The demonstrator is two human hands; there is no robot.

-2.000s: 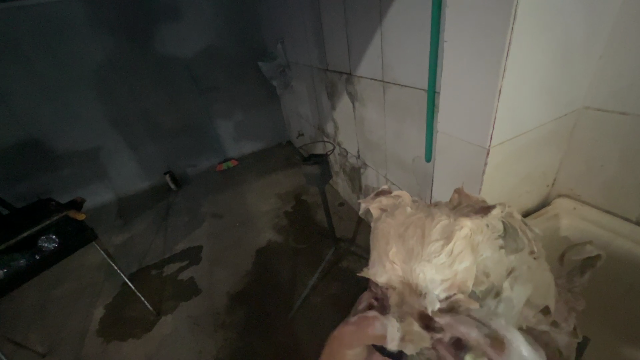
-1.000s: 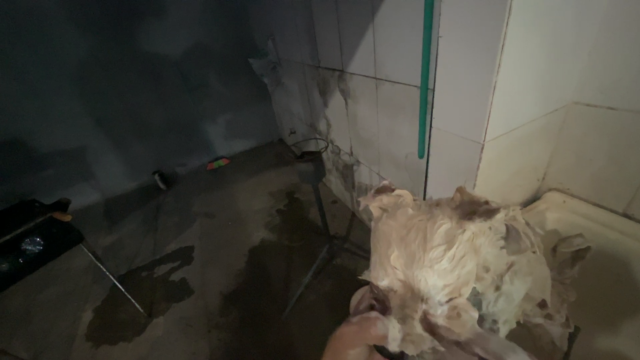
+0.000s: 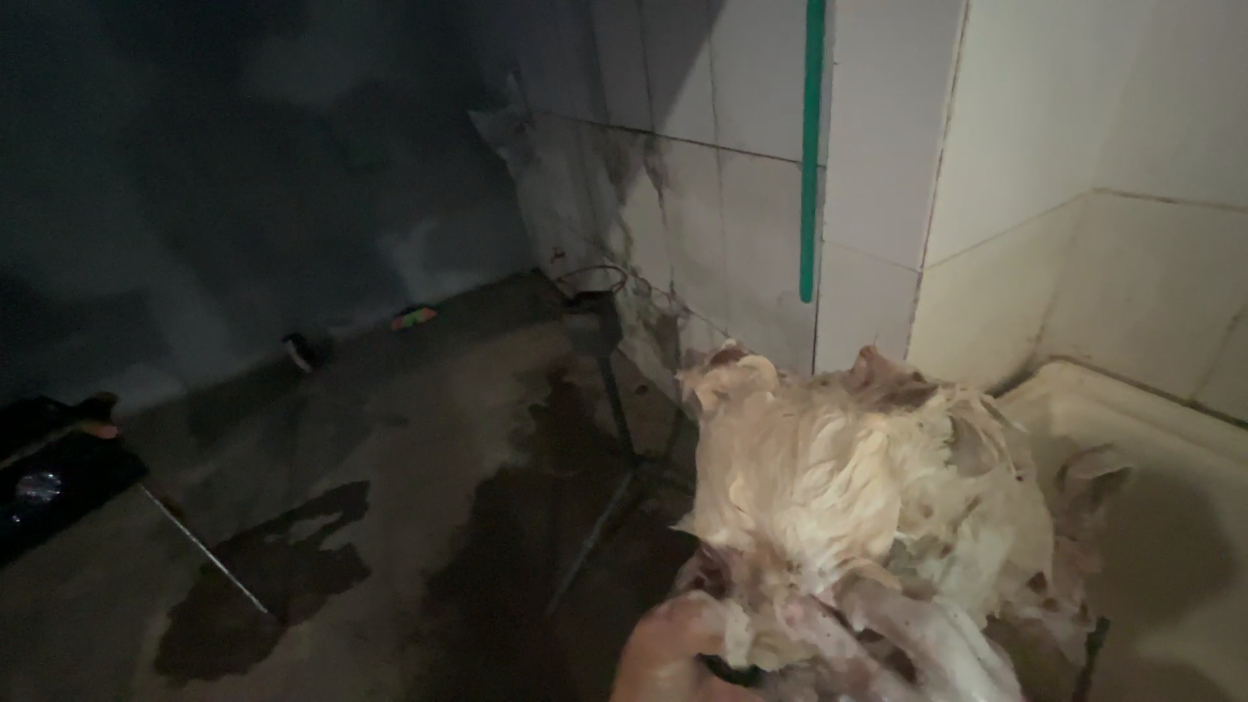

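Note:
A large, wet, pale mass of folded, skin-like animal material (image 3: 838, 468) fills the lower right of the view, its edges ragged. At its lower left edge, my left hand (image 3: 673, 643) grips it with curled fingers; part of the hand is cut off by the frame. A dark green bit of something shows beneath those fingers. Whitish, finger-like shapes lie along the bottom of the mass, and whether they are my right hand or folds of the material cannot be told.
A cream basin (image 3: 1160, 390) lies at the right against tiled wall (image 3: 1004, 175). A green pipe or hose (image 3: 811, 146) hangs down the wall. Beyond stands a thin metal stand with a ring (image 3: 609, 361). A dark table (image 3: 68, 487) with a thin leg is at left, on wet concrete floor (image 3: 419, 419).

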